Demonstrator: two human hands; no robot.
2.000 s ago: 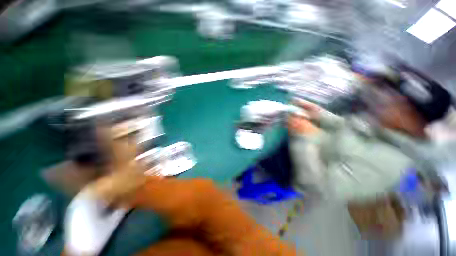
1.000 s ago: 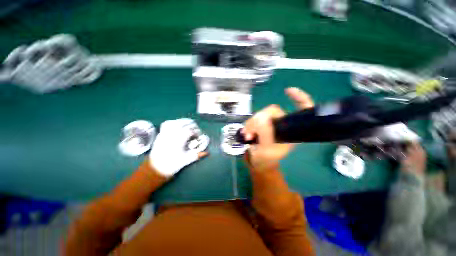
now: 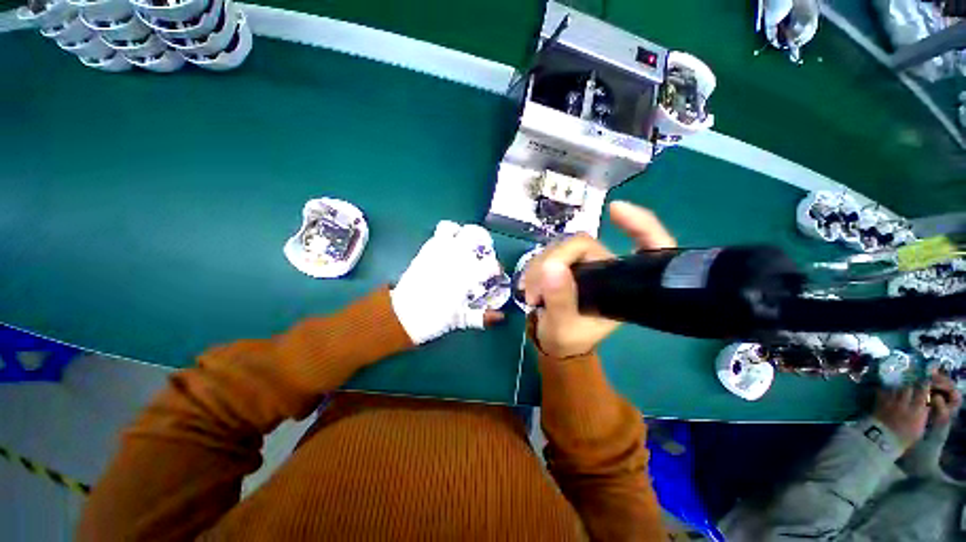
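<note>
My left hand [image 3: 440,284], in a white glove, is on a white plastic housing [image 3: 493,288] at the middle of the green bench, its fingers partly covering it. My bare right hand [image 3: 573,291] grips the black electric screwdriver [image 3: 689,286], which lies nearly level with its tip end toward the left. The tip area is beside another white housing [image 3: 526,265], mostly hidden behind my right hand. One more white housing [image 3: 328,238] with dark and metallic parts inside sits to the left of my gloved hand. Screws cannot be made out.
A silver-grey screw feeder [image 3: 580,116] stands just beyond my hands, with a housing [image 3: 685,95] at its right. Stacked housings [image 3: 159,32] are at the far left. A loose housing [image 3: 745,371] and rows of housings [image 3: 853,222] are at the right, near another person's hands [image 3: 916,408].
The view has turned and sharpened, so the feeder appears tilted and the left stack higher. My right hand still holds the screwdriver, and the gloved hand is now closer to it.
</note>
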